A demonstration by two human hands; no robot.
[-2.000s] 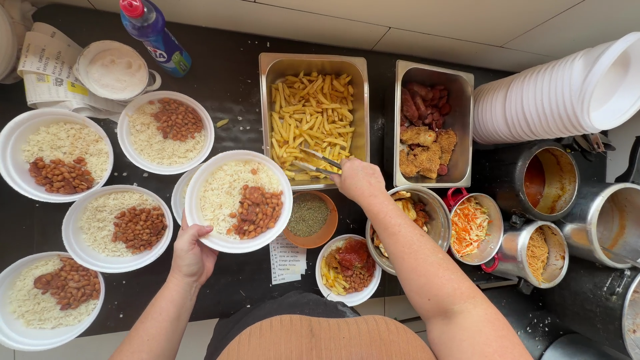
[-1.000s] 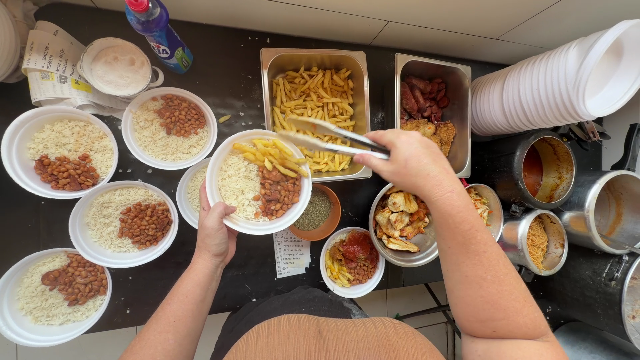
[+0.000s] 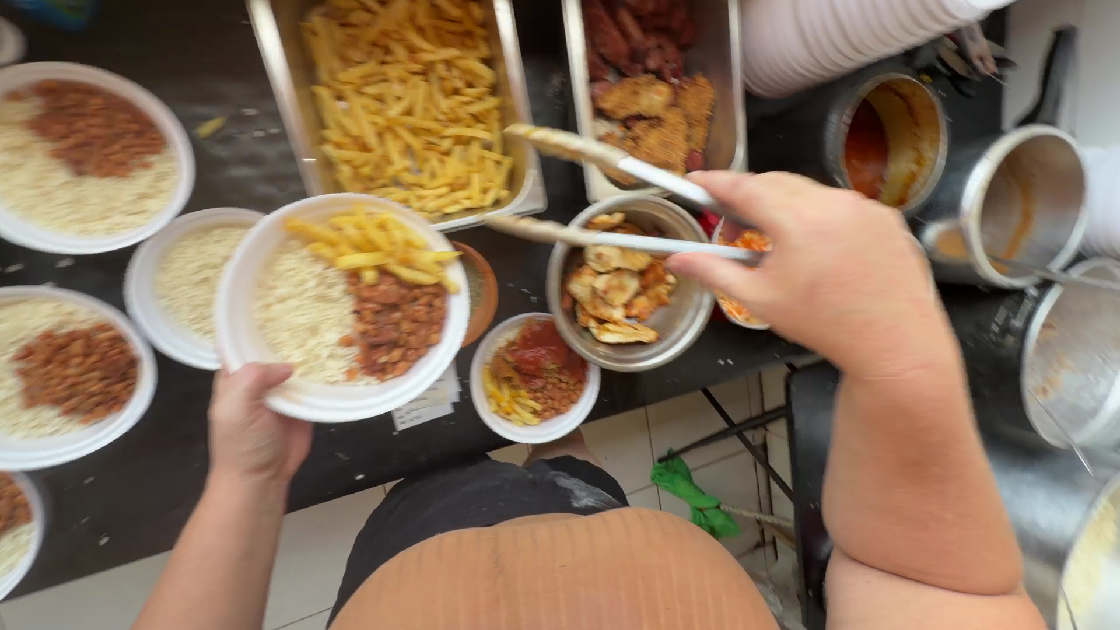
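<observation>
My left hand (image 3: pixel 258 429) holds a white foam bowl (image 3: pixel 341 306) by its lower left rim. Rice (image 3: pixel 302 306), beans (image 3: pixel 398 319) and french fries (image 3: pixel 372 241) lie in it. In my right hand (image 3: pixel 805 254) is a pair of metal tongs (image 3: pixel 652 175) with light-coloured tips, spread apart and pointing left. The tongs are over a round metal bowl (image 3: pixel 564 324) of cooked chicken pieces (image 3: pixel 617 289), with nothing seen between the tips. Behind stands a steel pan of french fries (image 3: pixel 411 105); right of it, another pan (image 3: pixel 737 96) holds breaded pieces and reddish meat.
Bowls of rice and beans (image 3: pixel 74 376) stand at the left. A smaller filled bowl (image 3: pixel 535 376) sits near the front edge, beside a paper slip (image 3: pixel 426 402). Stacked white bowls (image 3: pixel 840 44) and several pots (image 3: pixel 1024 206) crowd the right. Green cloth or plastic (image 3: pixel 696 499) hangs below.
French fries, absent from the held bowl two seconds ago, now lie in it. The tongs, earlier in the fries pan, have moved right, over the chicken bowl. The view has shifted.
</observation>
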